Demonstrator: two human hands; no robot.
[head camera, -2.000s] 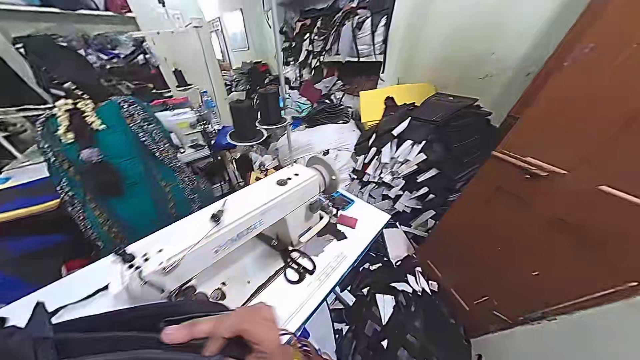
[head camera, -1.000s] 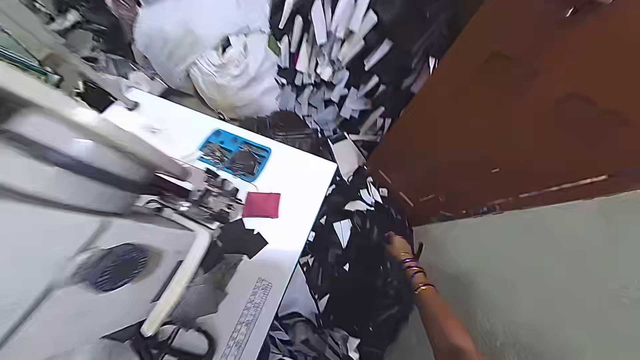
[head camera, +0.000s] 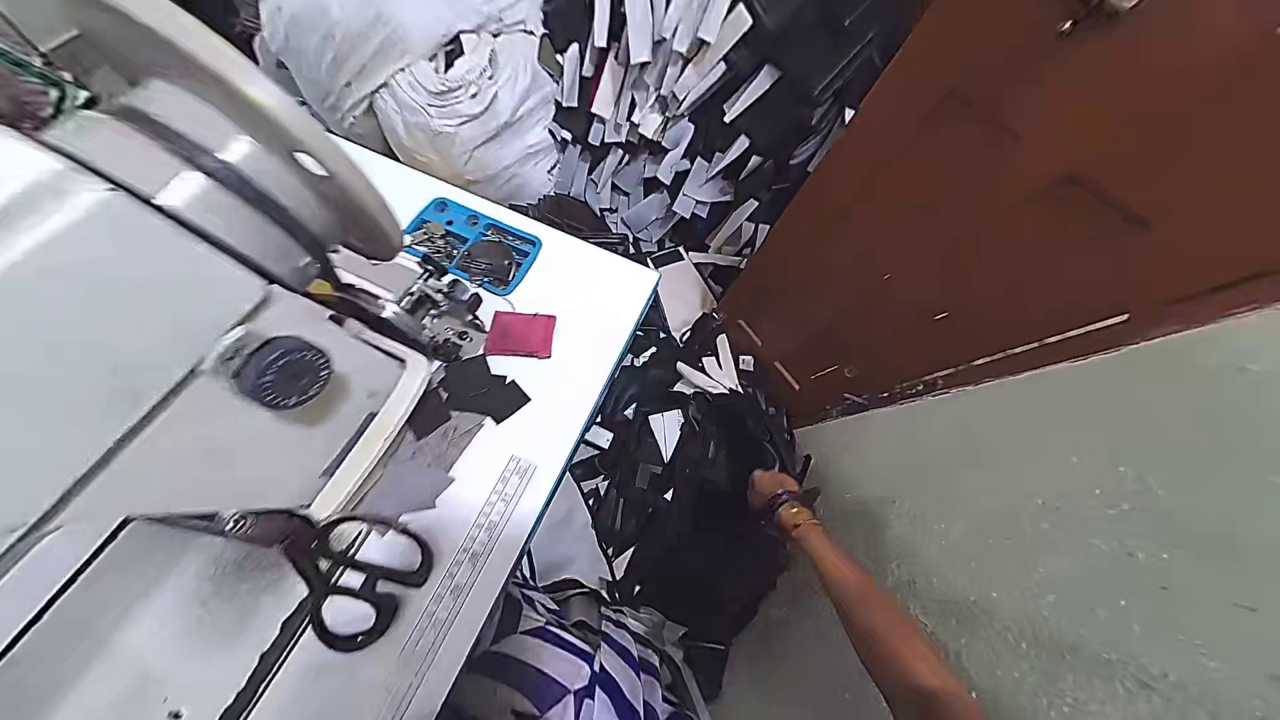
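Observation:
My right hand (head camera: 775, 490), with bangles at the wrist, reaches down at the right side of a heap of black fabric pieces (head camera: 700, 520) on the floor. Its fingers are curled at the edge of the dark cloth; whether they grip it is hard to tell. My left hand is outside the view. At left stands a white sewing machine (head camera: 280, 230) on a white table (head camera: 590, 290). Black-handled scissors (head camera: 370, 580), a clear ruler (head camera: 465, 580), dark and grey fabric scraps (head camera: 480, 388), a red cloth square (head camera: 520, 334) and a blue tray of metal parts (head camera: 475, 245) lie around it.
A brown door or panel (head camera: 1000, 200) stands at the right, beside the grey floor (head camera: 1080, 520). Beyond the table are a white cloth bundle (head camera: 480, 110) and many white strips (head camera: 660, 100) on dark fabric. Striped cloth (head camera: 580, 660) shows at the bottom.
The view has swung down and right since the oldest frame. A hand on dark cloth by the machine showed there; the right hand has since appeared low at the fabric heap.

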